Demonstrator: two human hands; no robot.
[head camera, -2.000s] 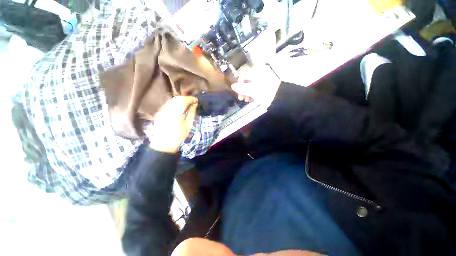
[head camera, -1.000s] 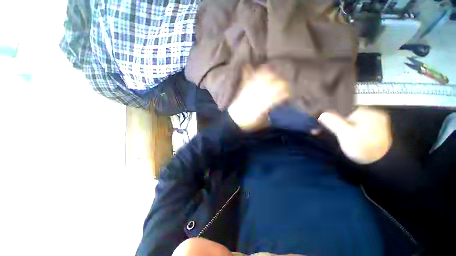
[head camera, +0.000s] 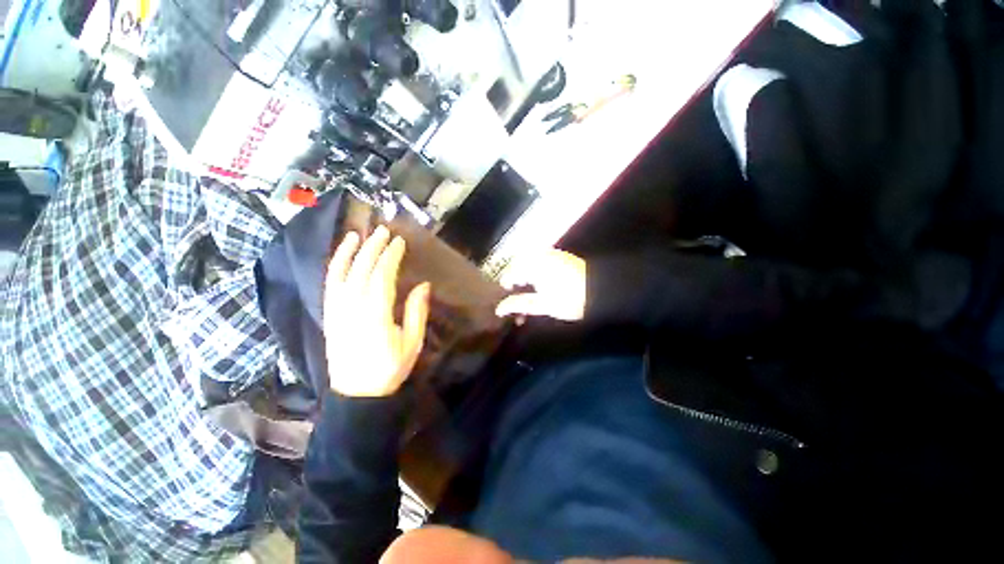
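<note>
Brown fabric (head camera: 446, 281) lies at the presser foot area (head camera: 380, 198) of the overlock machine and hangs toward my lap. My left hand (head camera: 371, 314) lies flat on it, fingers slightly spread and pointing at the needle area. My right hand (head camera: 545, 292) pinches the fabric's right edge between thumb and fingers. Dark navy fabric (head camera: 295, 292) lies left of my left hand. Plaid fabric (head camera: 121, 331) in blue, white and black heaps at the left. The needle itself is too small to make out.
The machine head (head camera: 248, 132) shows red BRUCE lettering, with black knobs (head camera: 380, 50) beside it. A smartphone (head camera: 490, 209) lies near my right hand. Snips (head camera: 591, 105) lie farther back on the table. Dark garments (head camera: 881, 143) with white curved shapes are at the right.
The brown fabric has moved from above my lap to the machine's needle area. My left hand has gone from a blurred hold to lying flat. The view has turned toward the machine.
</note>
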